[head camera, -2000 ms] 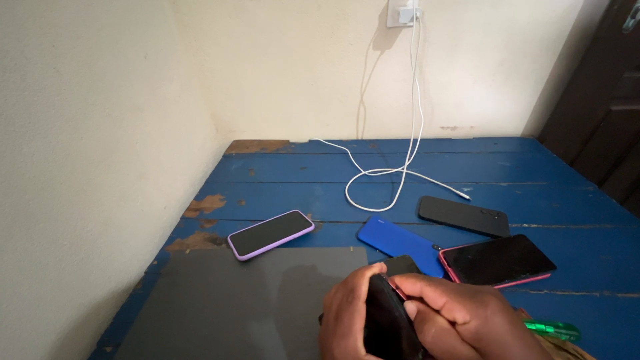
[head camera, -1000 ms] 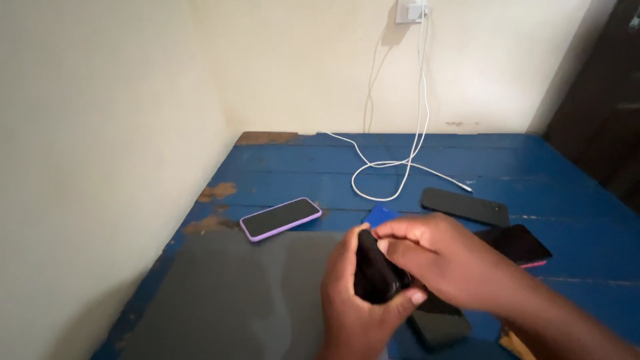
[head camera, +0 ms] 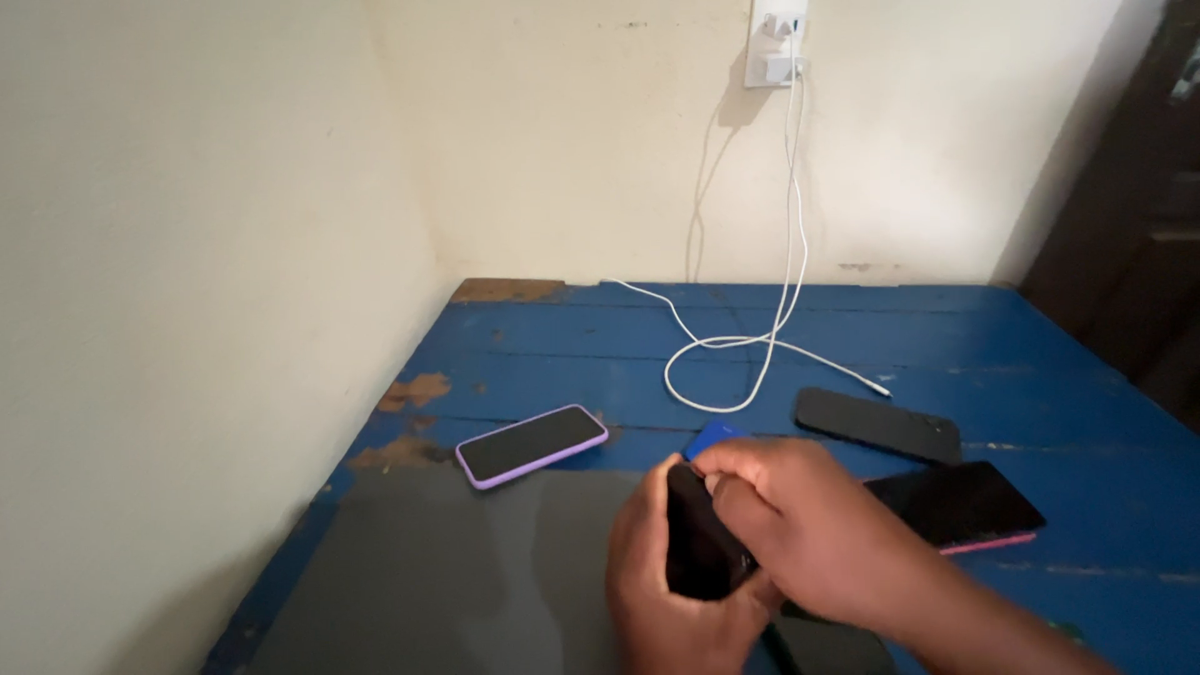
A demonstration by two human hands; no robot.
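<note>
My left hand (head camera: pixel 656 581) is wrapped around a dark smartphone (head camera: pixel 698 544), held tilted above the table's near part. The fingers and thumb of my right hand (head camera: pixel 797 525) pinch at the phone's upper right edge; whether they grip something small there is hidden. Just behind my hands a blue phone or case (head camera: pixel 714 436) shows only in part. A black phone with a pink edge (head camera: pixel 961 506) lies to the right, partly behind my right wrist. Below my right hand is another dark phone (head camera: pixel 830 647), cut off by the frame.
A phone in a purple case (head camera: pixel 532 446) lies left on the blue wooden table (head camera: pixel 581 328), beside a dark grey mat (head camera: pixel 422 572). A black phone (head camera: pixel 877 425) lies at the right. White cables (head camera: pixel 787 281) hang from chargers in a wall socket (head camera: pixel 776 56) onto the table.
My right forearm has come further into view since two seconds ago. The green-handled tool seen at the right then is now mostly hidden. Both hands remain at the dark phone.
</note>
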